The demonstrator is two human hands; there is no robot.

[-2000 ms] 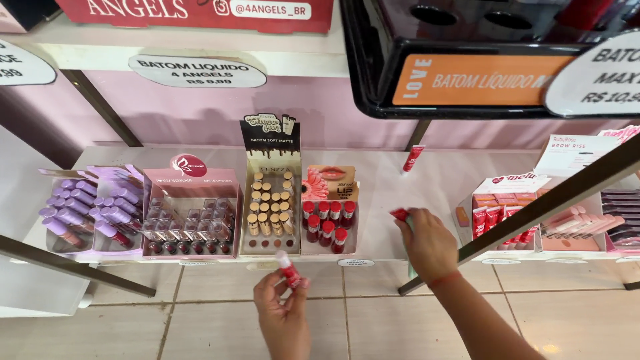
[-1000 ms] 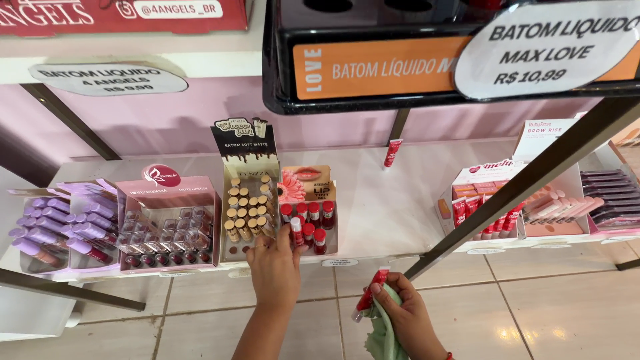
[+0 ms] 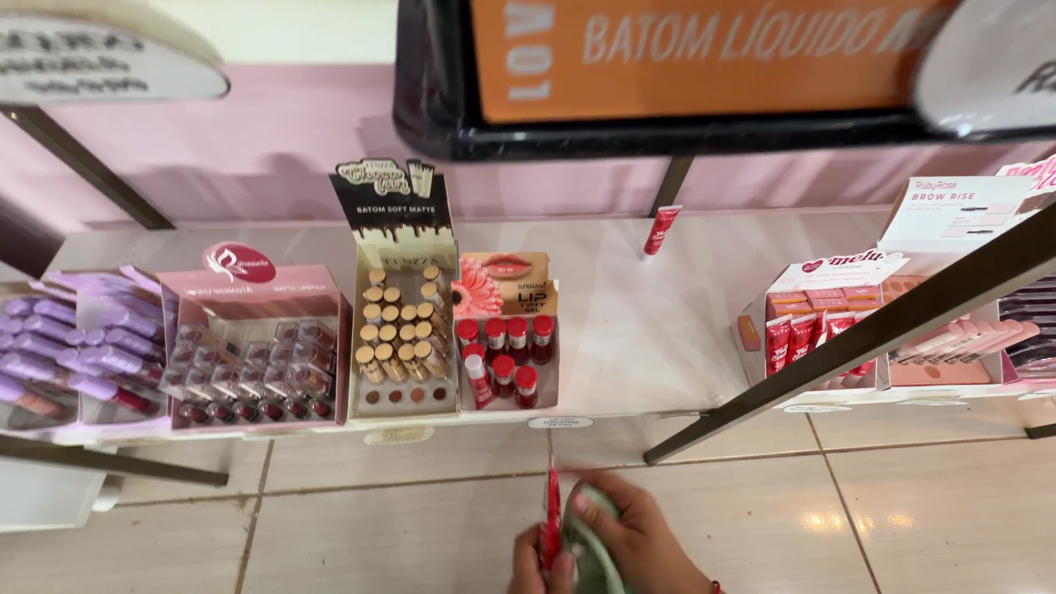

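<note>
Low in the view, in front of the shelf, my left hand (image 3: 540, 561) grips a red tube (image 3: 551, 516). Close beside it on the right, my right hand (image 3: 635, 532) is closed on a green cloth (image 3: 596, 549), its fingers blurred near the tube. Beyond them on the shelf is a lip tint display box (image 3: 551, 388) with several red-capped bottles and one pink-capped bottle (image 3: 477, 375) at its front left. Another red tube (image 3: 662, 231) stands upright by itself toward the back of the shelf.
The white shelf (image 3: 635, 346) holds a box of gold-capped lipsticks (image 3: 403, 330), a pink lipstick box (image 3: 256, 289) and purple-capped tubes (image 3: 115, 338) at left. Red tubes (image 3: 800, 338) in a box stand right, behind a slanting metal bar (image 3: 858, 330). A black-edged display (image 3: 660, 136) overhangs above.
My left hand has left the lip tint box, where the pink-capped bottle now stands, and has come down beside my right. The red tube, in my right hand a second ago, is now in my left.
</note>
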